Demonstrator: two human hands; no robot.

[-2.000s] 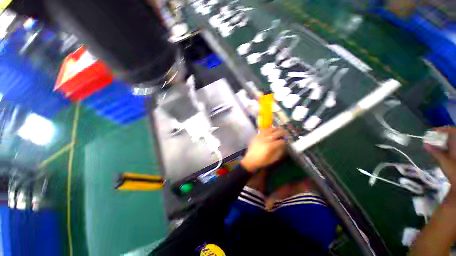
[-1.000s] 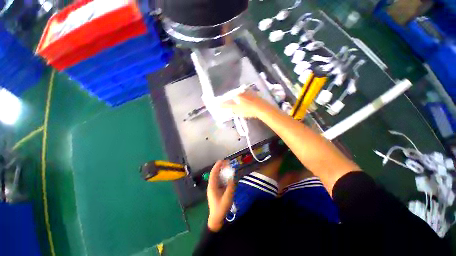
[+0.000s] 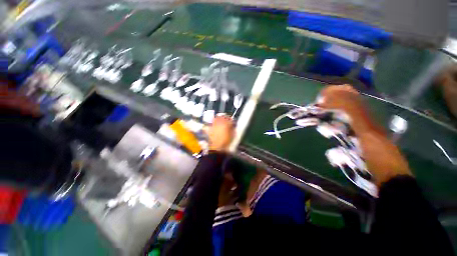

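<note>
White corded units lie in a tangle [image 3: 346, 157] on the belt, right of the divider strip. My right hand [image 3: 346, 102] is over the tangle's far side; blur hides whether its fingers grip a unit. My left hand [image 3: 220, 132] is at the belt's near edge, left of the divider strip [image 3: 254, 97], at the end of the rows of white units [image 3: 173, 95]. A white unit shows by its fingertips; whether it is held cannot be told. A blurred white unit with cord [image 3: 133, 192] is on the press plate [image 3: 165, 165].
The black press head [image 3: 35, 150] is large and blurred at left. A yellow sensor bar [image 3: 185, 136] stands beside my left hand. A red bin [image 3: 10, 202] and blue bins [image 3: 47, 210] are at lower left. Another person's hand [image 3: 448, 82] shows at the right edge.
The view has swung right. My left hand has gone from the press front to the belt beside the divider. My right hand has left the press and moved to the tangle.
</note>
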